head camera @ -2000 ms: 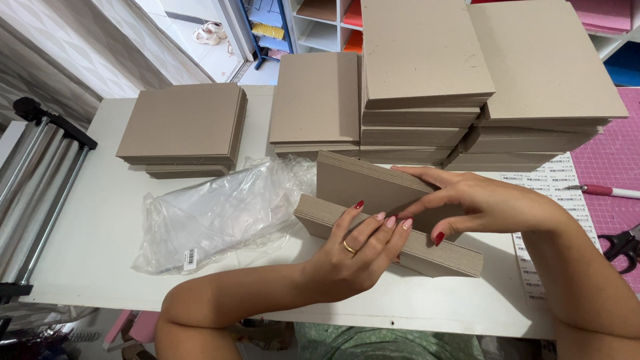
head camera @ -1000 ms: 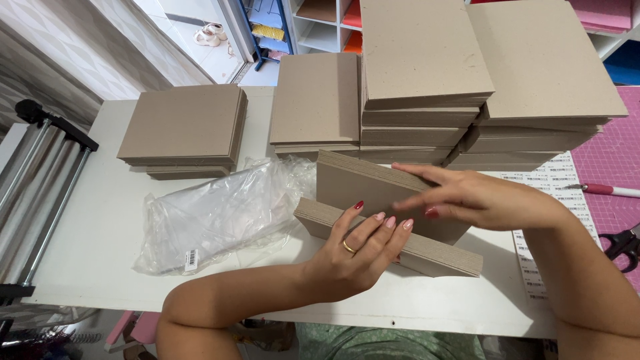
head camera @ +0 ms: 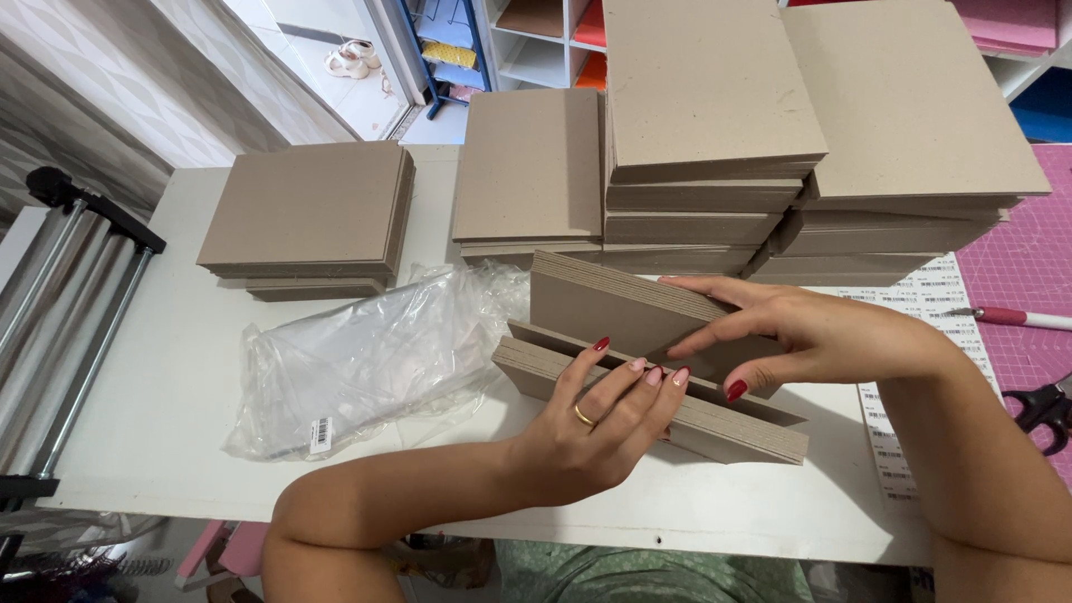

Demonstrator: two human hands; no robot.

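Note:
My left hand (head camera: 607, 419), with a gold ring, grips the near bundle of greyboard sheets (head camera: 745, 431), which stands on its long edge. Its fingertips bend over the top edge. One greyboard sheet (head camera: 779, 410) stands slightly apart behind that bundle. Farther back, a second upright bundle of greyboard sheets (head camera: 578, 289) leans away. My right hand (head camera: 745, 335) spans the gap from the right, its fingers apart; some fingers lie on the top and face of the rear bundle, and the thumb is near the single sheet. Whether it grips anything is not clear.
Tall greyboard stacks (head camera: 712, 84) stand behind the hands, with a lower greyboard stack (head camera: 306, 205) at the left. A clear plastic package (head camera: 360, 360) lies beside the bundles. To the right are a barcode label sheet (head camera: 892, 419), a craft knife (head camera: 1005, 316) and scissors (head camera: 1038, 410). A roller machine (head camera: 75, 335) borders the left.
A single sheet now stands apart from the near bundle, where none showed separately before. My right fingers have shifted over the gap; my left hand stays on the near bundle.

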